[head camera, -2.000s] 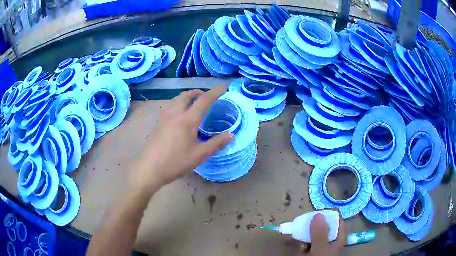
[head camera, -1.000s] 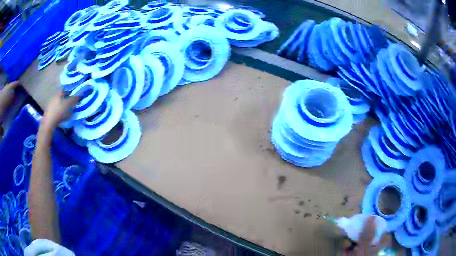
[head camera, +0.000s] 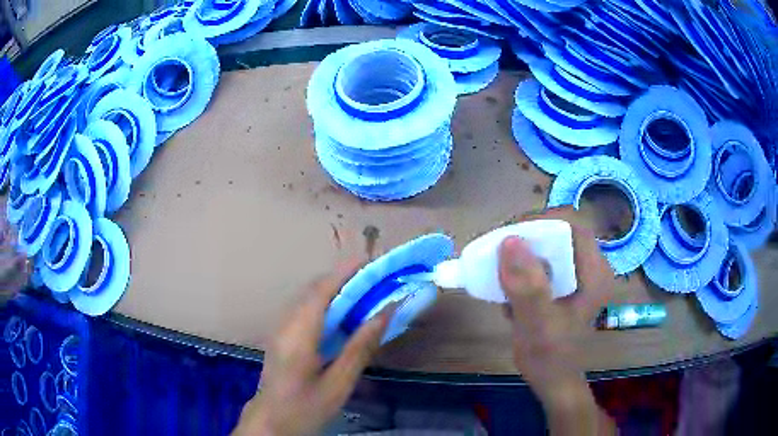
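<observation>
My left hand (head camera: 311, 366) grips a pale blue disc piece (head camera: 362, 277) by its left side and holds it tilted in front of me, with its darker blue collar showing. My right hand (head camera: 546, 298) holds the white glue bottle (head camera: 533, 255) pointing left. The bottle's thin teal tip (head camera: 418, 278) is at the collar of the held disc; whether it touches is hard to tell. A neat stack of discs (head camera: 384, 128) stands upright in mid-table, beyond the held disc.
Heaped discs (head camera: 171, 81) lie at left, and larger overlapping heaps (head camera: 665, 145) at right. A small teal and white tube (head camera: 631, 316) lies near the right table edge. A blue crate (head camera: 51, 366) with loose rings is below left. The brown table covering (head camera: 213, 255) has dark spots.
My left hand has come from the left heap to the centre and now holds a disc. The glue bottle has been raised and brought to that disc. The camera view has swung back toward the middle.
</observation>
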